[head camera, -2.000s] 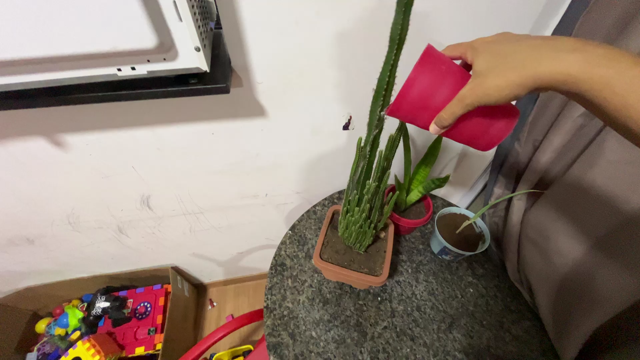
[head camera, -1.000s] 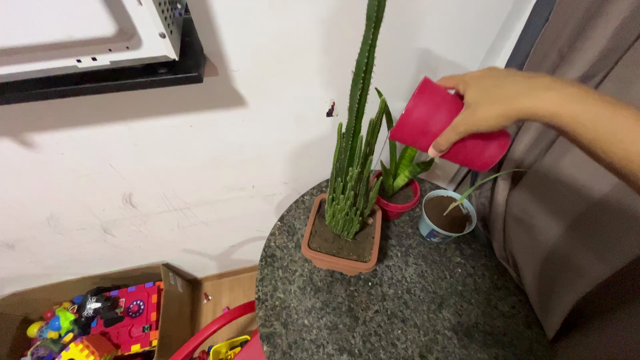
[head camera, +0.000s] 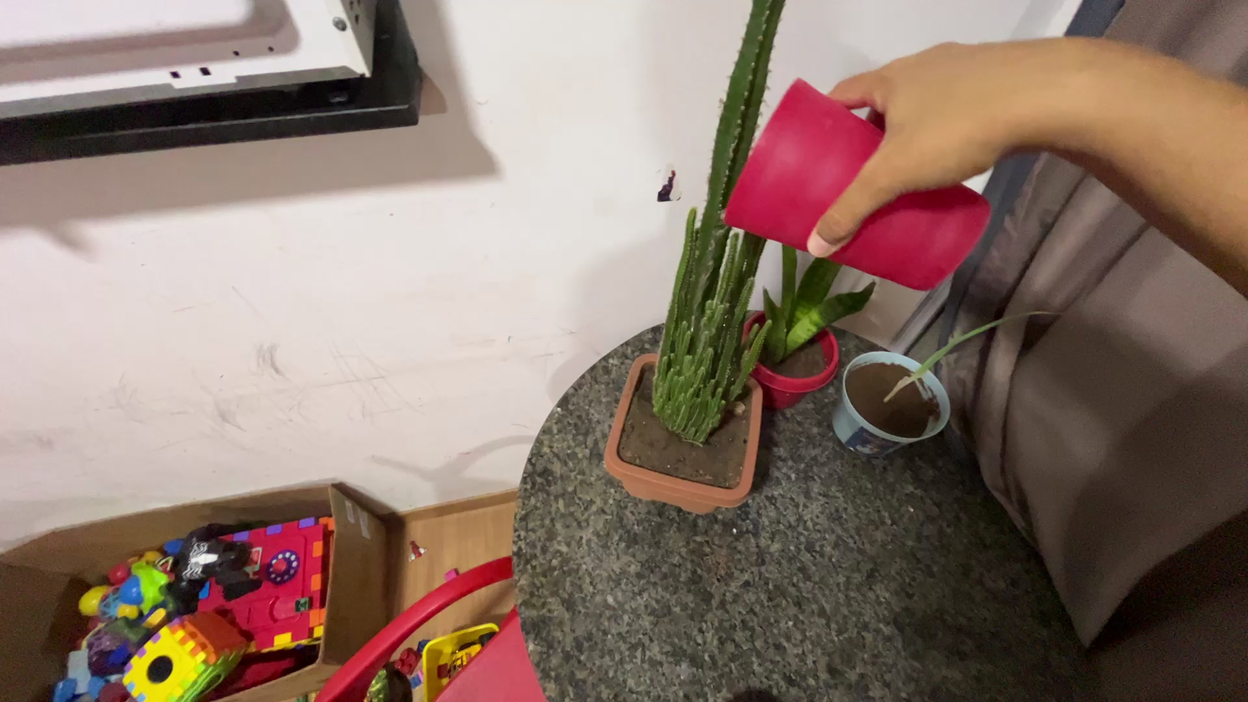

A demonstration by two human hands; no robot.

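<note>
My right hand (head camera: 936,136) grips a red plastic cup (head camera: 848,185), tilted with its mouth toward the lower left, beside the tall cactus stem. Below the cup's mouth a cactus (head camera: 707,341) stands in a square terracotta-coloured pot (head camera: 682,487) of soil. Just behind it to the right, partly hidden by the cactus, is a round red pot (head camera: 790,390) with a snake plant (head camera: 807,302). A light blue pot (head camera: 868,434) further right holds soil and one thin bent leaf (head camera: 960,341). No water shows clearly at the cup's mouth. My left hand is out of view.
The pots stand on a round speckled granite table (head camera: 741,585) against a white wall (head camera: 292,322). A grey-brown curtain (head camera: 1121,361) hangs at the right. At lower left are a cardboard box (head camera: 361,575) of toys and a red chair (head camera: 409,624). A white-and-black appliance (head camera: 292,107) sits upper left.
My right hand keeps hold of the red cup, tilted above the pots throughout. The pots have not moved on the table; the view has shifted slightly.
</note>
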